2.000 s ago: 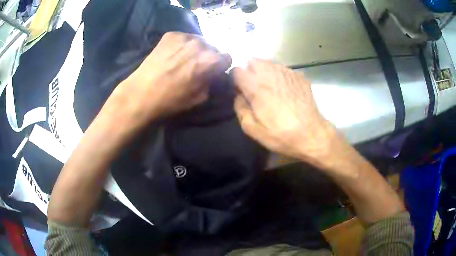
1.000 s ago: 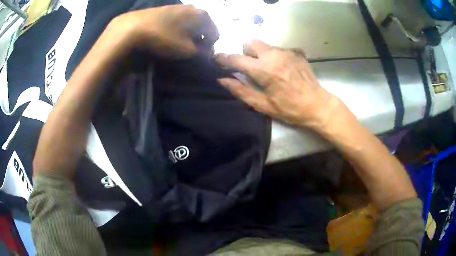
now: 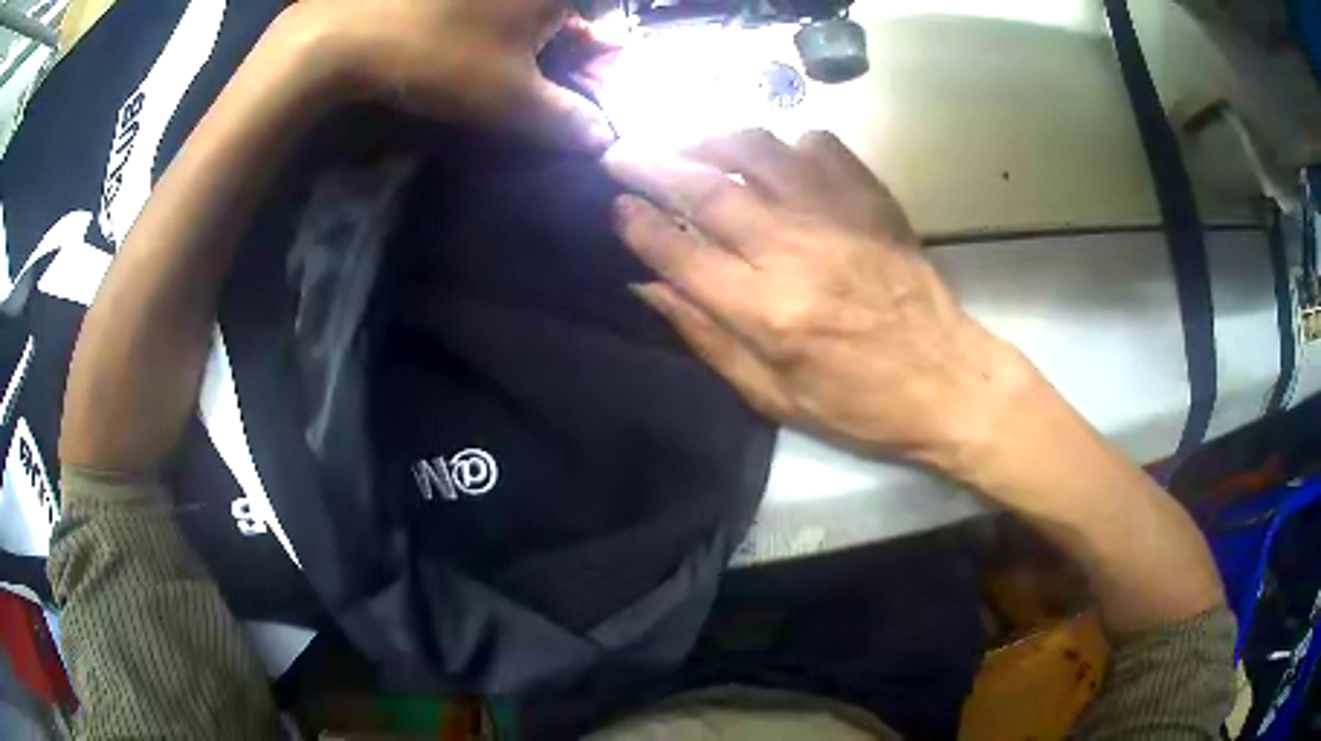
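Observation:
A black garment (image 3: 580, 391) with white panels and a small white @-like mark hangs over the machine's front edge. My left hand (image 3: 464, 65) is at the top, cut off by the picture's edge, with its fingers bent on the black cloth in the glare. My right hand (image 3: 811, 275) lies with spread fingers, fingertips on the garment's right edge and palm over the pale machine bed (image 3: 1072, 319). Whether it grips cloth cannot be told. The needle area is washed out by white light; dark machine parts (image 3: 833, 51) show at the top edge.
Two black straps (image 3: 1181, 217) cross the machine bed at right. White panels with black letters (image 3: 138, 138) lie at left. A blue plastic crate (image 3: 1246, 536) is at lower right, beside an orange-brown surface (image 3: 1036, 680). A red object (image 3: 32, 644) shows at lower left.
The garment has shifted left and its @-like mark has moved left and down. My left hand has moved up and left. My right hand has opened from its bunched hold and spread flatter.

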